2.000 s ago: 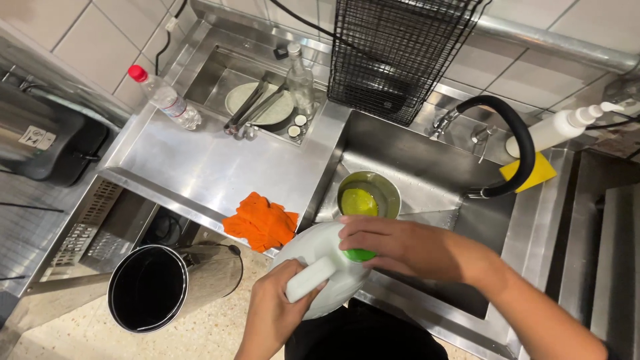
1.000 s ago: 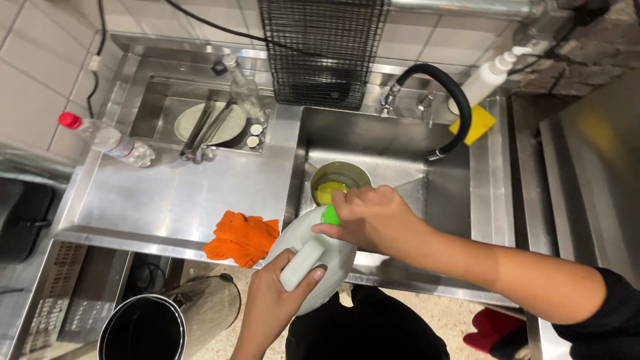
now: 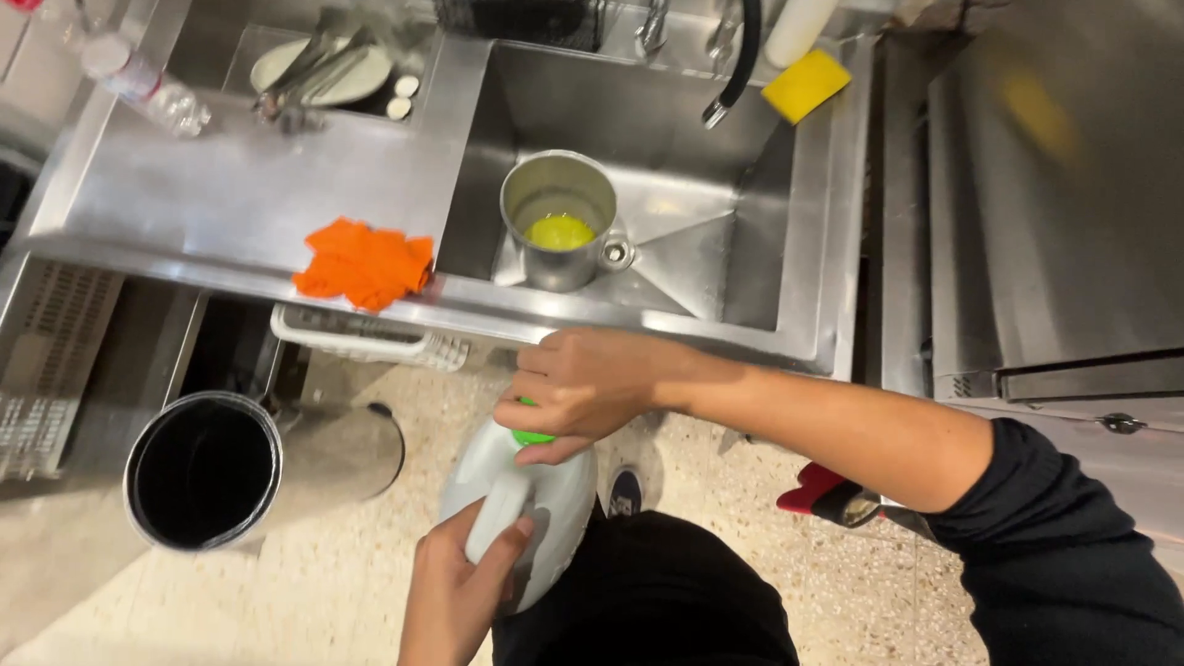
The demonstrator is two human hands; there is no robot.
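Observation:
My left hand point(image 3: 467, 573) grips the handle of a large pale plastic jug point(image 3: 560, 499), which is in front of my body, below the sink's front edge. The fingers of my right hand point(image 3: 587, 393) are closed around the jug's green cap point(image 3: 529, 427) at its top. Beyond my hands, a round metal pot point(image 3: 560, 268) with yellow-green liquid point(image 3: 559, 231) in its bottom stands inside the steel sink point(image 3: 684, 111), near its left wall. An orange cloth point(image 3: 365, 264) lies crumpled on the front edge of the steel counter, left of the sink.
A black faucet hose point(image 3: 745, 55) hangs over the sink, with a yellow sponge cloth point(image 3: 807, 86) on the right rim. At left are a clear plastic bottle point(image 3: 153, 92), a plate point(image 3: 356, 79) with tongs-like utensils and an open bin point(image 3: 203, 472). A steel appliance point(image 3: 1082, 213) stands right.
Both hands and the jug have come back from over the sink's front edge toward my body, so the pot shows more fully. The view has shifted.

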